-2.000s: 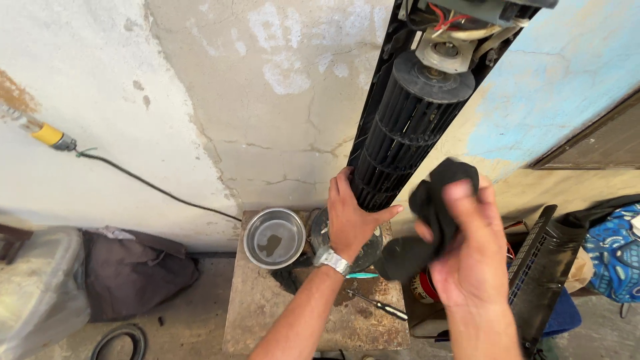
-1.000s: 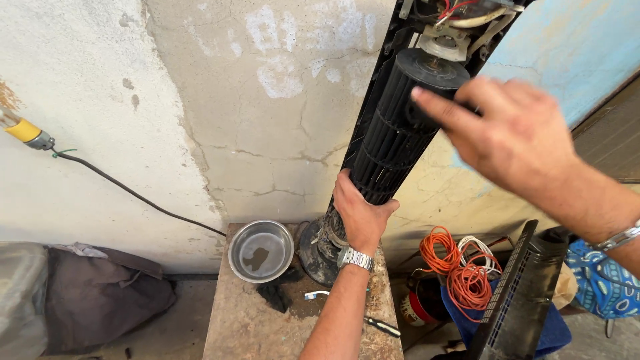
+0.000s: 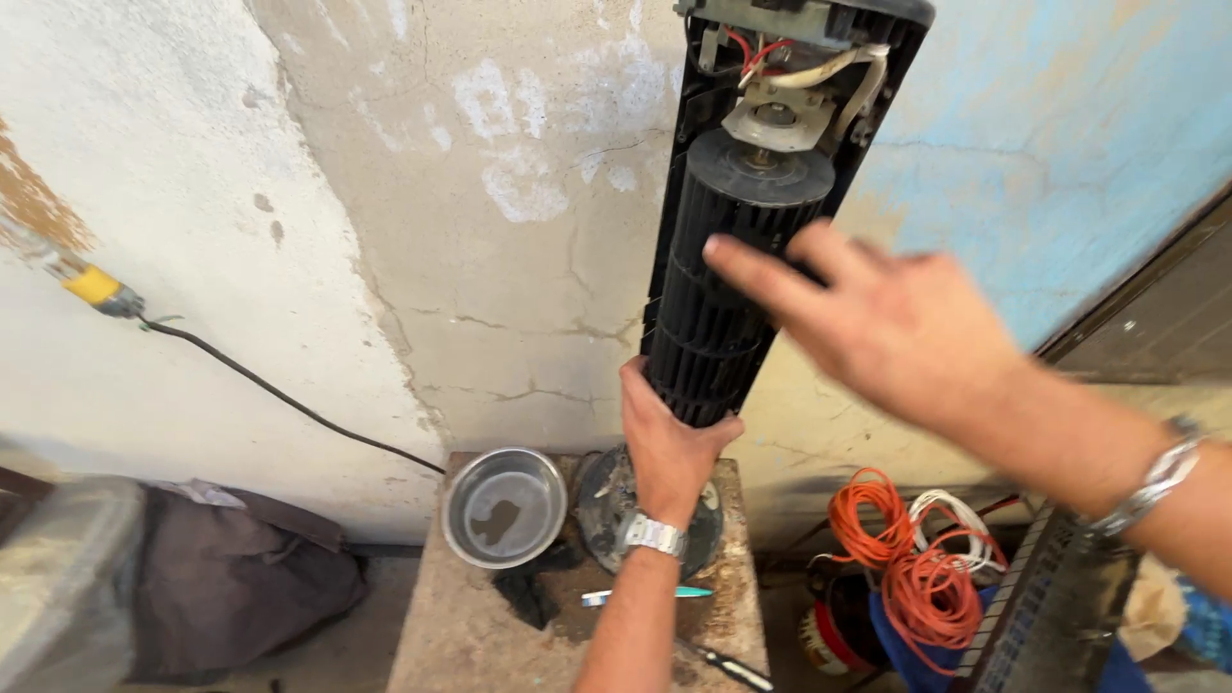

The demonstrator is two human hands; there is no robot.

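Note:
A tower fan with its housing off stands upright, its black cylindrical blower wheel [image 3: 717, 279] exposed below the motor bracket [image 3: 778, 117] and red and white wires. My left hand [image 3: 669, 433] grips the lower end of the fan column. Over the wheel's upper part is my right hand [image 3: 866, 308], slightly blurred, index finger extended towards the fins; whether it touches them or has cloth under the palm, I cannot tell. Behind my left hand sits the round fan base [image 3: 602, 510]. A toothbrush [image 3: 693, 592] and a screwdriver [image 3: 736, 669] lie near my left forearm.
On the worn table [image 3: 433, 626] are a metal bowl [image 3: 505, 505] with a little liquid and a dark cloth [image 3: 527, 592]. Orange cable coils [image 3: 929, 587] and a black slatted housing part [image 3: 1039, 597] are at right. A black cord [image 3: 289, 399] crosses the wall; dark fabric [image 3: 241, 577] lies left.
My right hand held a black cloth beside the column two seconds ago; it has moved up over the blower wheel, where the cloth is not plainly visible. My left hand keeps its grip low on the column.

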